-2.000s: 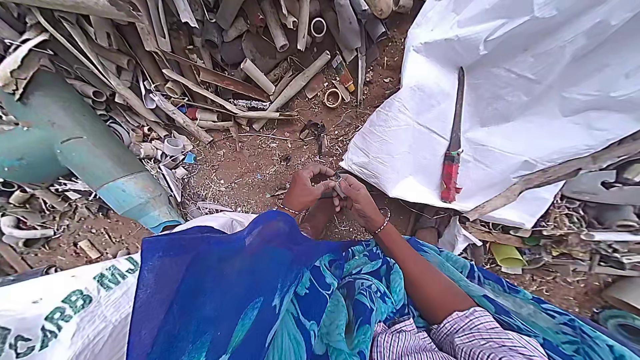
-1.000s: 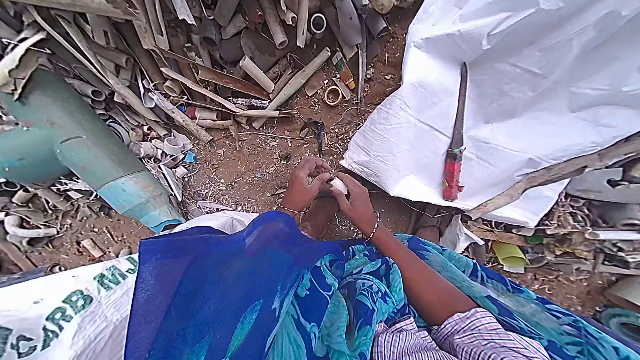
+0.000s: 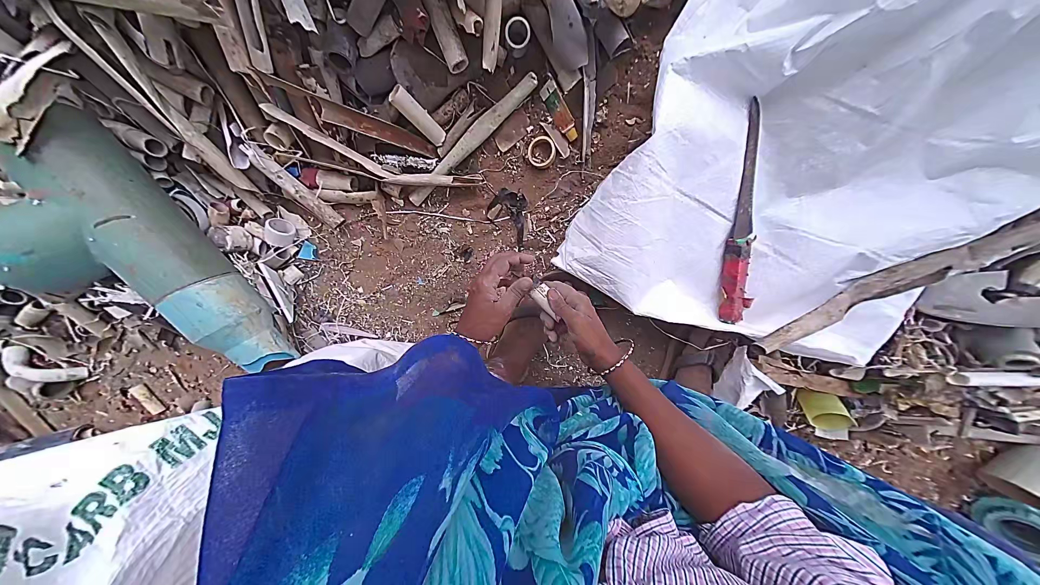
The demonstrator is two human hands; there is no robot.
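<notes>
My right hand [image 3: 575,321] grips a small whitish tubular piece [image 3: 543,301], perhaps a plastic pipe fitting, between thumb and fingers. Close beside it, my left hand [image 3: 493,299] has its thumb and index finger apart near the upper end of the piece; whether it touches the piece is hard to tell. A dark, narrow saw-like blade [image 3: 745,175] with a red wrapped handle [image 3: 734,280] lies on the white sheet to the right. On the soil just beyond my hands is a small black object [image 3: 510,207].
Scrap pipes [image 3: 479,134] are heaped at the top left. A large green pipe [image 3: 154,236] with a blue end lies at left. The white sheet [image 3: 821,146] covers the right, with a wooden branch [image 3: 902,272] across its edge. A printed white sack [image 3: 122,487] is at lower left.
My left thumb and index finger have spread apart. The whitish piece in my right hand shows more plainly than two seconds ago. The blade has stayed on the sheet.
</notes>
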